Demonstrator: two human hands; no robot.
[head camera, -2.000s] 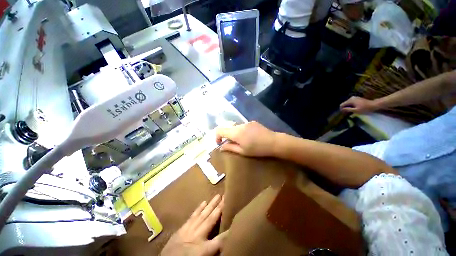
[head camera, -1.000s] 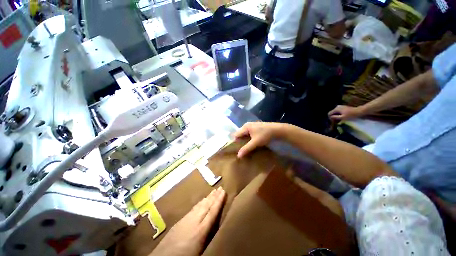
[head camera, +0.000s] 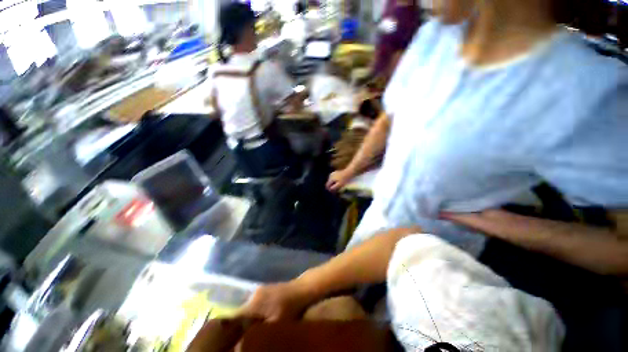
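Observation:
The view is strongly blurred. My right hand (head camera: 274, 301) is at the bottom centre, its fingers closed on the upper edge of the brown garment piece (head camera: 310, 335). The cloth is cut off by the bottom edge. The yellow part of the clamp frame (head camera: 195, 313) shows as a smear just left of the hand, on the bright plate. My left hand is not in view. The needle area is not in view.
The control screen (head camera: 178, 187) stands beyond the plate at left. A person in a light blue top (head camera: 475, 130) is close at right, a hand near a side surface. Another person in white (head camera: 241, 103) is farther back, facing away.
The view has swung up and to the right. My left hand, the machine head and the lamp have left the picture. My right hand now appears lower and farther left, still at the cloth.

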